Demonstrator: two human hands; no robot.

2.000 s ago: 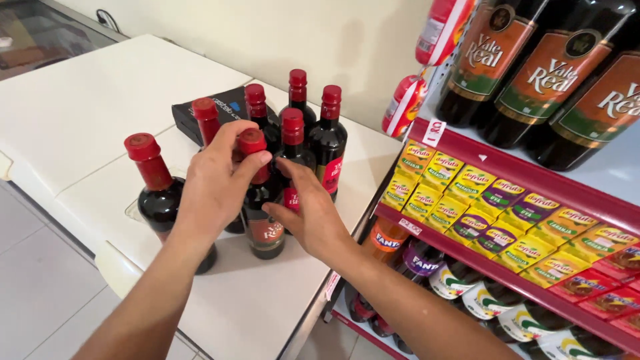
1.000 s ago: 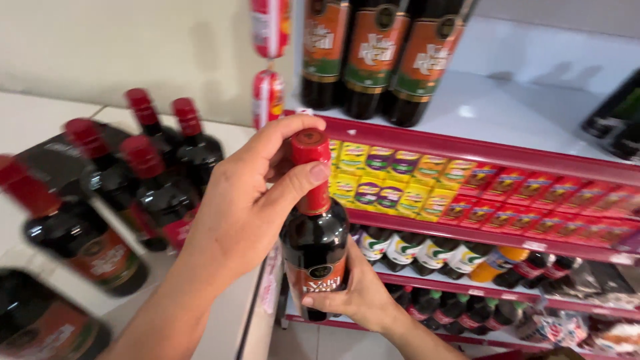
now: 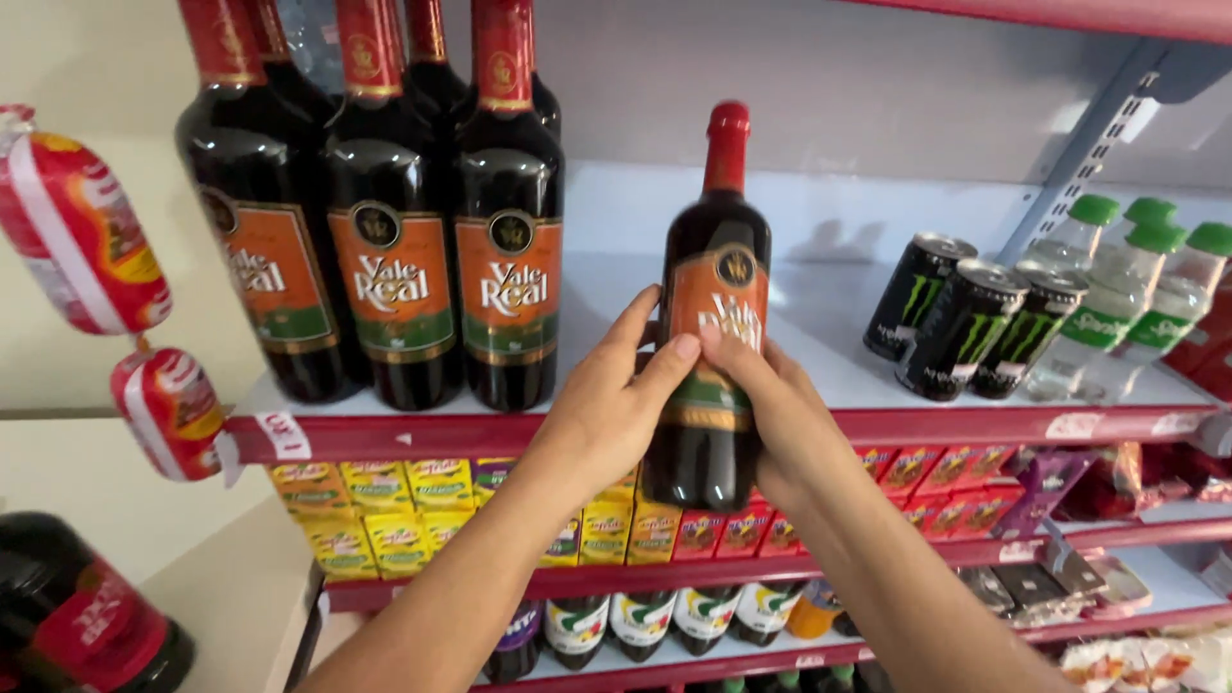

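Between both hands, a dark wine bottle (image 3: 714, 231) with a red capped neck and an orange and green label is held upright, in front of the shelf's edge. My left hand (image 3: 616, 404) grips its left side, the thumb at the label. My right hand (image 3: 784, 404) wraps its right side, its thumb across the label's front. Several bottles of the same Vale Real kind (image 3: 508, 289) stand on the upper shelf (image 3: 616, 385), left of the held one.
Black Monster cans (image 3: 962, 332) and green-capped Sprite bottles (image 3: 1097, 279) stand on the shelf's right. Small juice cartons (image 3: 399, 544) and larger drink bottles (image 3: 645, 621) fill lower shelves. Red packages (image 3: 87, 231) hang at the left. Another dark bottle (image 3: 87, 606) stands on the white surface (image 3: 221, 587).
The bottle, in my hands near the white surface's edge one second ago, is now in front of the upper shelf. My left hand has moved from its neck to its body. The view has swung right.
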